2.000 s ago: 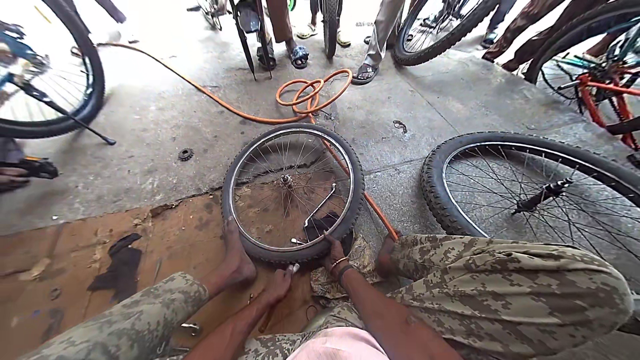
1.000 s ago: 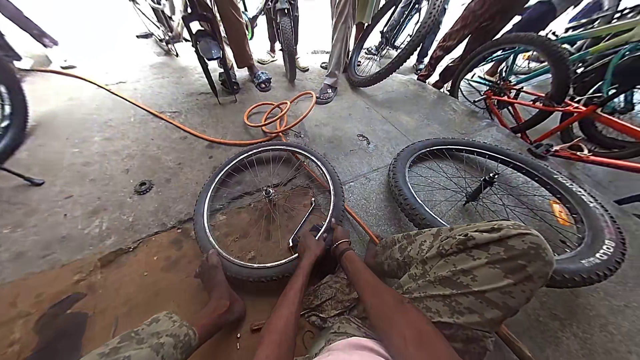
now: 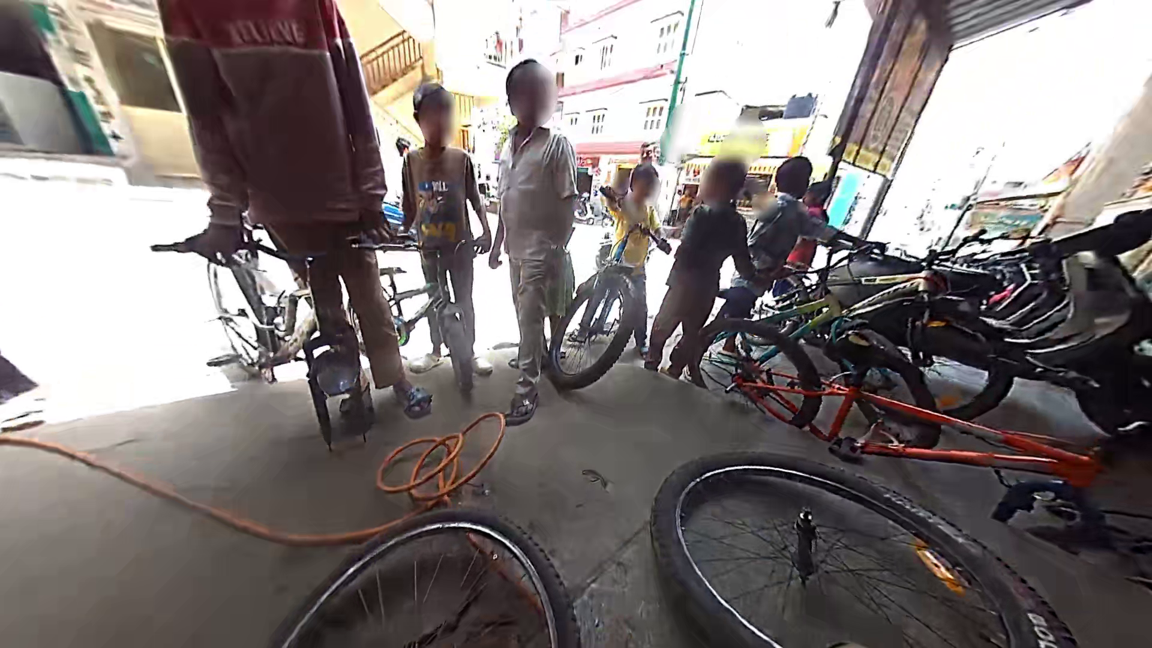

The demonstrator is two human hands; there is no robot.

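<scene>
Neither of my hands shows in the head view now. At the bottom centre the upper part of a bicycle wheel with a black knobbly tyre (image 3: 540,562) is in view; its lower part is cut off by the frame edge. To its right a second bicycle wheel with a wide black tyre (image 3: 677,540) lies on the concrete, its axle hub (image 3: 805,544) pointing up and an orange reflector (image 3: 938,565) among its spokes. An orange hose (image 3: 297,538) runs in from the left, loops in a loose coil and passes at the first wheel.
Several people stand ahead, one in a red and grey top (image 3: 279,135) behind a bicycle, another in a light shirt (image 3: 537,189). An orange bicycle frame (image 3: 972,454) lies at the right. Behind it several bicycles (image 3: 837,315) and what look like motorcycles (image 3: 1080,315) are crowded together.
The view has swung up towards the street. Both hands, which were at the lower rim of the nearer wheel, have left the picture, as have the knees in camouflage trousers.
</scene>
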